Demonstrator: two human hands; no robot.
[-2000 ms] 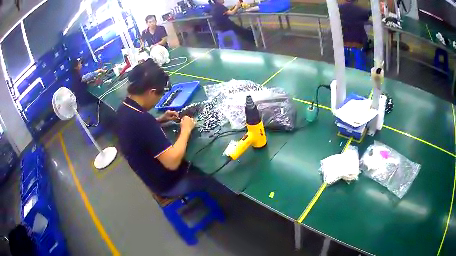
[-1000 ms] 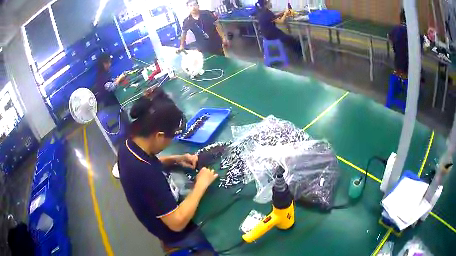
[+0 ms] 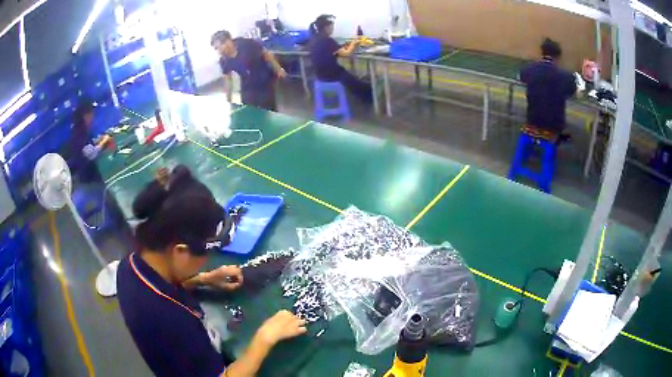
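Observation:
Neither of my hands is in the picture. Nearest in front of me is a yellow heat gun (image 3: 407,361) with a dark nozzle, standing upright and cut off by the bottom edge. Behind it lies a large clear plastic bag (image 3: 442,283) with dark and silvery pieces. Small black and white parts (image 3: 306,283) spill from its left side on the green bench. A seated worker (image 3: 173,294) at the left has both hands over the bench by these parts. A small clear packet (image 3: 359,370) lies left of the heat gun, partly cut off.
A blue tray (image 3: 254,221) with dark pieces lies beyond the worker. A blue box with white papers (image 3: 586,320) stands by the white posts at the right. A green round item (image 3: 506,313) with black cord lies nearby. A white fan (image 3: 53,180) stands left. Other people are farther back.
The view has shifted, so the heat gun sits lower, at the bottom edge. The person at the back now leans over the bench. The worker's near hand has moved lower beside the spilled parts.

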